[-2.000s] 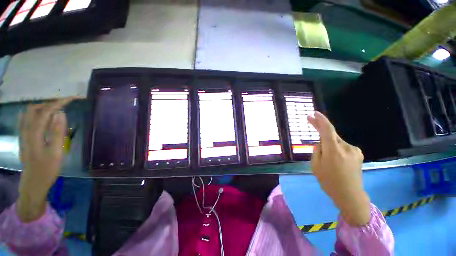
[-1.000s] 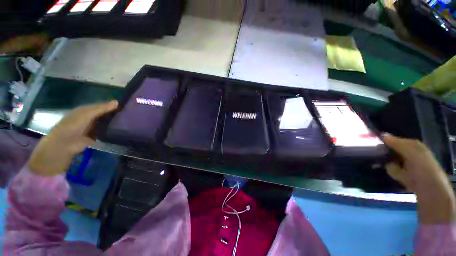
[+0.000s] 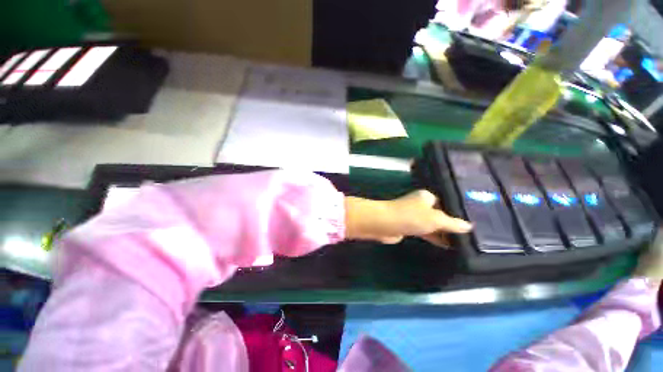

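A black phone tray [image 3: 552, 260] lies at the right of the view, over the green bench. Several dark phones [image 3: 498, 229] stand in its slots, most with a small blue glow mid-screen. My left arm reaches across the view, and my left hand [image 3: 411, 218] grips the tray's left end. My right hand [image 3: 651, 263] is at the tray's right end, small, blurred and partly cut off by the picture's edge. A second black tray [image 3: 349, 272] lies under my left arm, which hides most of it; bits of lit screen show.
Another black tray [image 3: 138, 83] with lit phones is at the far left. A yellow-green sheet [image 3: 376, 120] lies behind the bench work area, and a yellow-green strip [image 3: 516, 109] stands behind the right tray. Pale boards [image 3: 287, 123] are at the back. A person's pink sleeve shows at the top right.
My hands have left the tray in front of me and are now at the right-hand tray. My left arm has swung across to the right. The view has turned.
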